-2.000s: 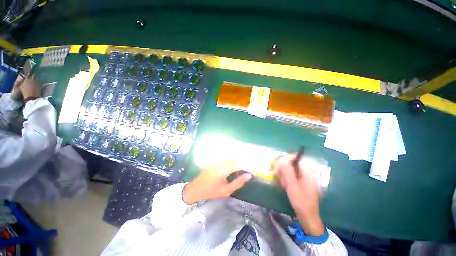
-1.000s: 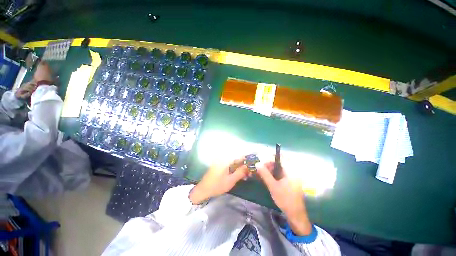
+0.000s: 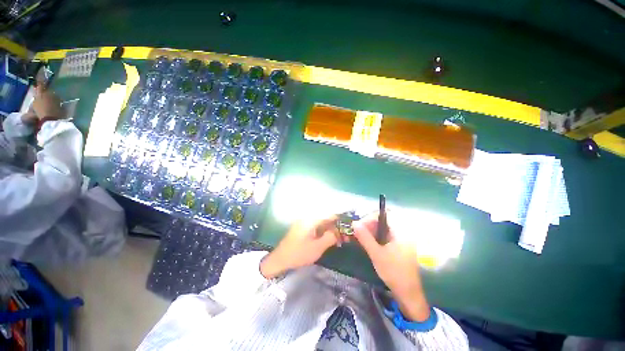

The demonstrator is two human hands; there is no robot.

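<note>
My left hand (image 3: 305, 243) holds a small round module (image 3: 345, 224) in its fingertips, over the near edge of the liner sheet. My right hand (image 3: 385, 250) holds dark tweezers (image 3: 382, 214), and its fingertips meet the module. The tweezers stick up from the hand. The release liner sheet (image 3: 438, 236) is washed out by glare, with a yellow patch at its near right end. The clear blister tray (image 3: 264, 185) lies to the left with rows of round modules in many pockets. Fine detail on the held module is blurred.
A banded stack of amber film sheets (image 3: 421, 140) lies beyond the liner, with loose white sheets (image 3: 504, 185) at its right end. Pale strips (image 3: 103, 127) lie left of the tray. A dark tray (image 3: 188, 260) sits low beside the bench. Another person's sleeve (image 3: 58, 161) is at far left.
Two seconds ago my right hand was over the liner's yellow patch, away from my left hand. Since then it has moved left, and both hands are together at the module. The view has shifted slightly.
</note>
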